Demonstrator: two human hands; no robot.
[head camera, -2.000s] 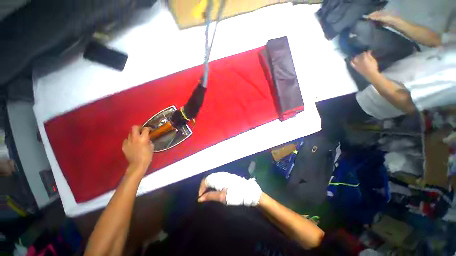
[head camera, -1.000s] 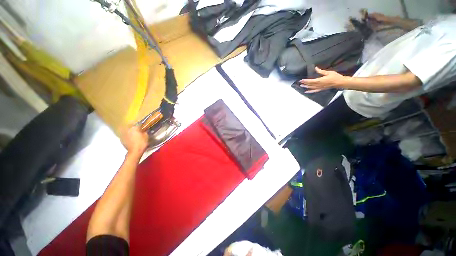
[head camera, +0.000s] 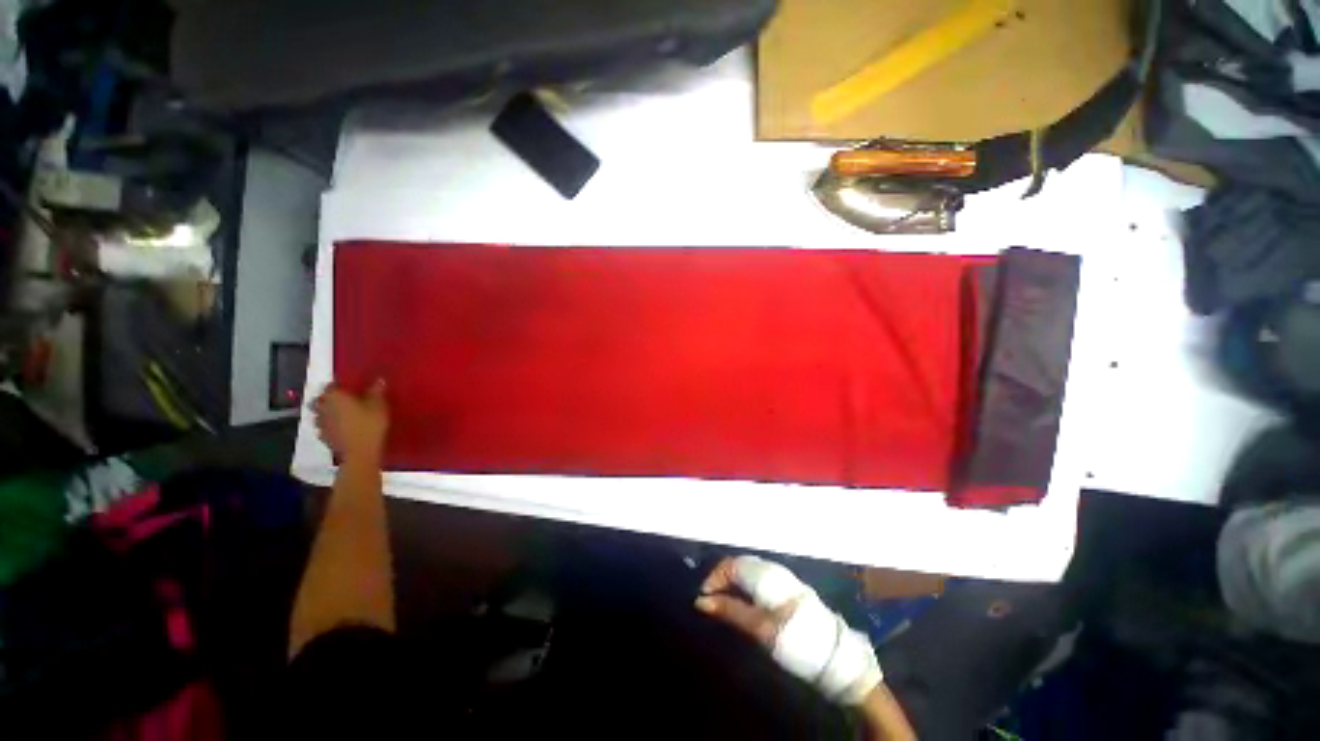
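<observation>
The red fabric panel (head camera: 652, 362) lies lengthwise on the white-covered table (head camera: 695, 174). Its right end carries a folded dark maroon strip (head camera: 1031, 377). My bare left hand (head camera: 352, 420) is at the panel's lower left corner, thumb over the red cloth and fingers by the left edge; whether it pinches the cloth is unclear. My right hand (head camera: 782, 623), wrapped in white, is off the table near my body, fingers curled; I cannot tell if it holds anything. The iron (head camera: 895, 191) rests on its own beyond the panel, at the cardboard's near edge.
A black phone (head camera: 544, 145) lies beyond the panel. The brown cardboard (head camera: 941, 73) with a yellow strip is at the far edge. A long dark padded shape (head camera: 463, 51) runs along the far left. Dark garments (head camera: 1252, 261) and part of a person in light clothing are at the right.
My left hand has let go of the iron, now parked by the cardboard, and moved to the panel's left end. The wrapped right hand shows more fully than a second ago. The view has turned.
</observation>
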